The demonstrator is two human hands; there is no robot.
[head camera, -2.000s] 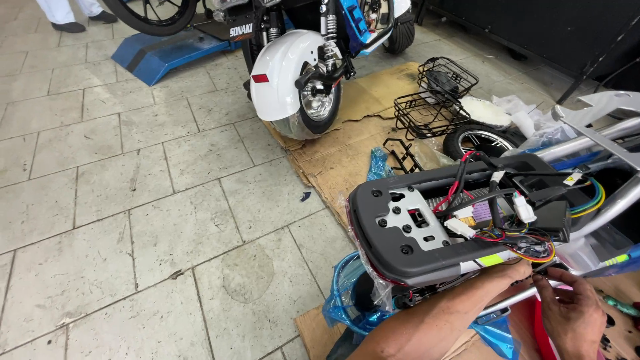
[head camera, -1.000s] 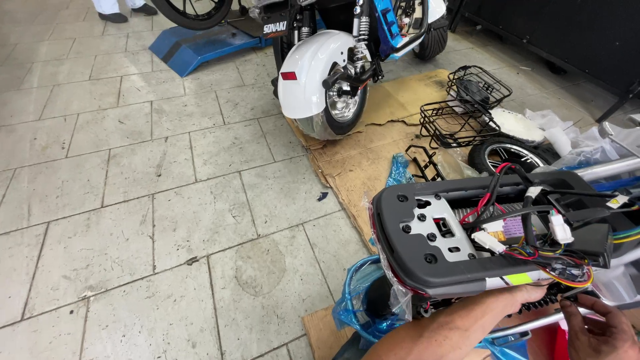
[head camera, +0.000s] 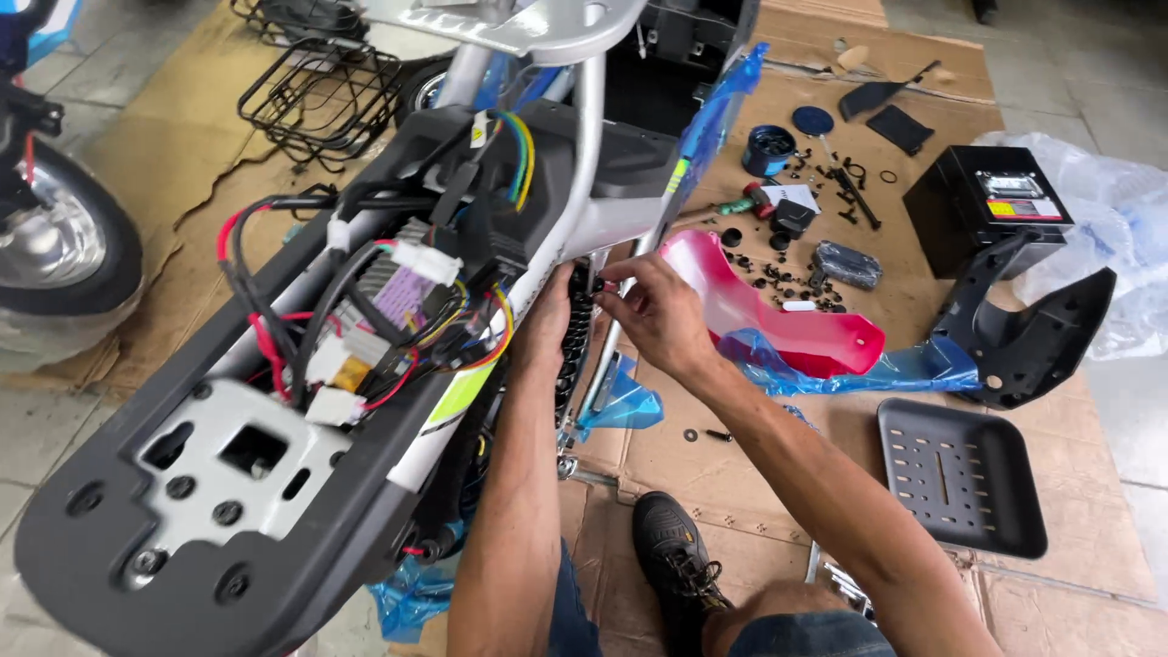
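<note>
A scooter frame with a black plastic seat base lies at the left, its wiring harness exposed in the middle. Beside the frame's right side stands a black coil-spring shock absorber. My left hand reaches in against the left side of this shock near its top, its fingertips partly hidden by the frame. My right hand is at the shock's upper end, thumb and forefinger pinched around a small dark part, too small to name. A silver metal tube runs down just behind the fingers.
Cardboard covers the floor. On it lie a pink-red plastic fairing, a black perforated tray, scattered screws and caps, a hammer, a black battery box and a black plastic cover. Wire baskets lie beyond the frame.
The view has swung far to the right and down, so the parts on the cardboard now show. Both hands stay beside the frame, now at the upper end of the shock absorber.
</note>
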